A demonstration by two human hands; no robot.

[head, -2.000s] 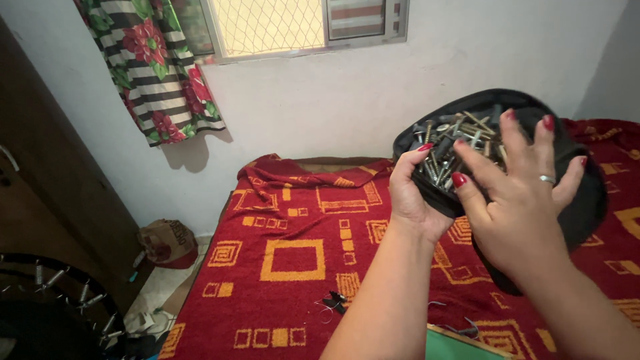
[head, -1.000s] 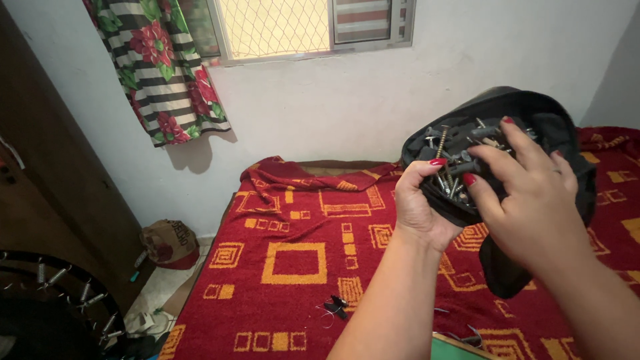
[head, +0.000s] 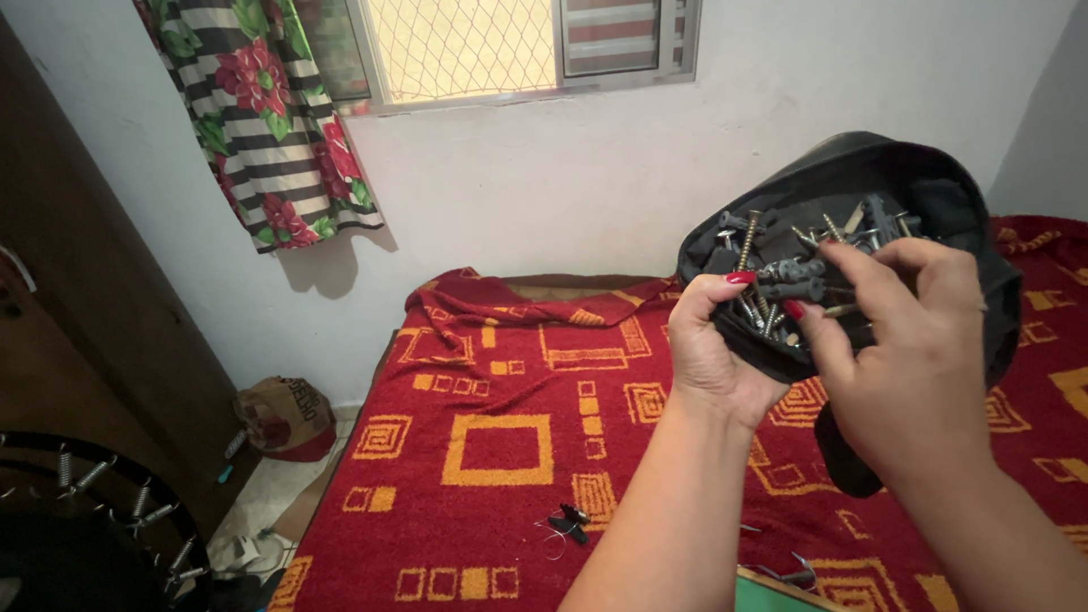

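Observation:
My left hand (head: 722, 357) holds a black fabric pouch (head: 850, 153) by its near left rim, thumb over the edge, above the bed. Inside lie several screws (head: 749, 242) and grey plastic wall plugs (head: 795, 289), loose in a heap. Over the pouch is my right hand (head: 901, 340), its thumb and index finger apart among the screws and plugs. A dark pointed piece touches the index fingertip; whether it is gripped I cannot tell. The right palm hides part of the pouch.
A red and orange patterned blanket (head: 501, 450) covers the bed. On it lie small black pieces with thin wire (head: 571, 523) and a green board (head: 773, 595). At left are a trampoline-like frame with springs (head: 89, 476), a paper bag (head: 285, 421) and a dark wardrobe (head: 93, 255).
My right hand's fingers have moved from over the heap of screws down among them. The screws and plugs have shifted, and a long screw now stands up near my left thumb.

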